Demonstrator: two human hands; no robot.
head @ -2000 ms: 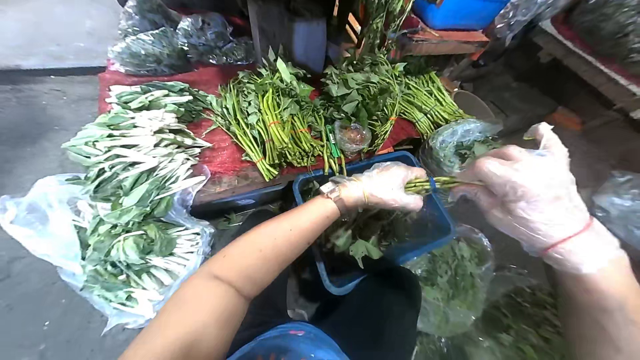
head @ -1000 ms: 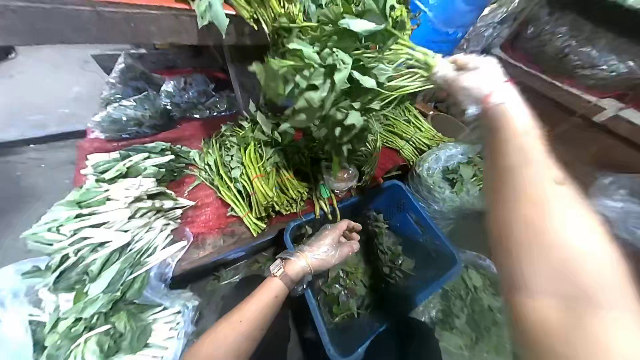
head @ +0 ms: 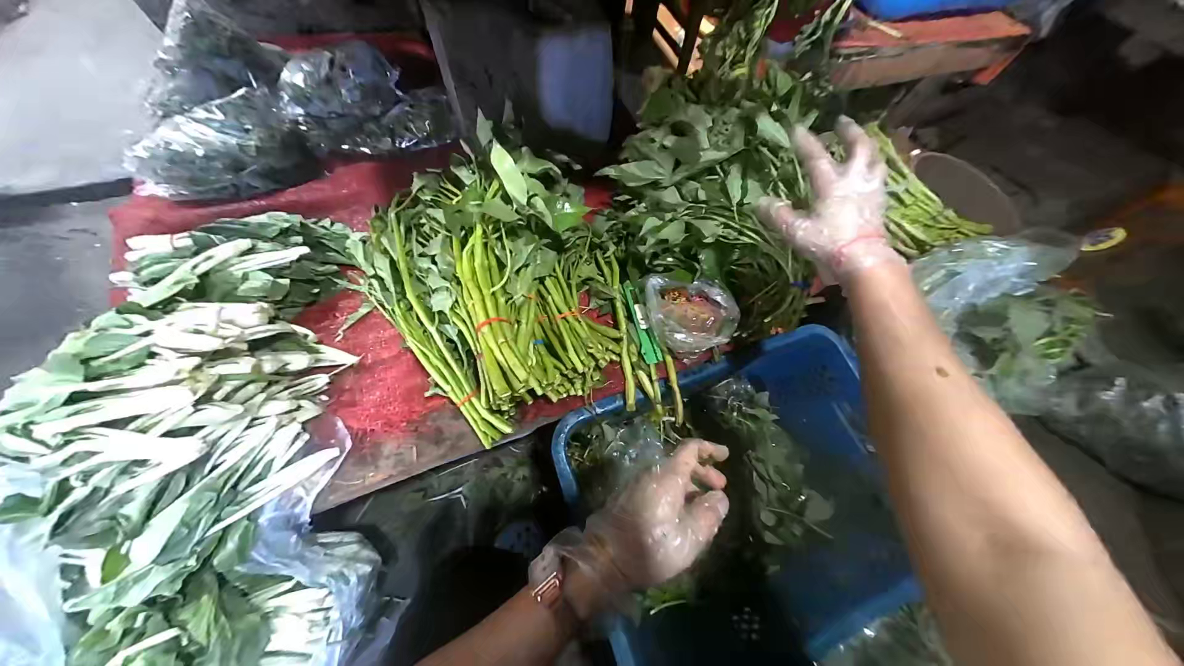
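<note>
My right hand (head: 837,199), in a clear plastic glove with a red band at the wrist, is spread over a pile of leafy greens (head: 694,176) and holds nothing. Above the blue plastic basket (head: 823,347) is my left hand (head: 661,518), also gloved, its fingers curled but apart and nothing in them. Loose leaves (head: 772,462) lie in that basket. Beside the pile are bundles of green-stemmed vegetables (head: 504,314) tied with rubber bands. A green-handled tool (head: 641,324) and a small plastic bag of rubber bands (head: 692,314) sit between the bundles and the basket.
White-stemmed leafy greens (head: 166,407) cover the left side, partly on plastic. Filled clear bags (head: 222,139) rest at the back left on red mesh cloth (head: 370,370). An open bag of leaves (head: 1027,324) stands right of my right forearm. A wooden bench (head: 934,46) is at the back right.
My right hand held a leafy bunch up over the pile one second ago; it has let go and the bunch is no longer raised. My left hand remains over the basket.
</note>
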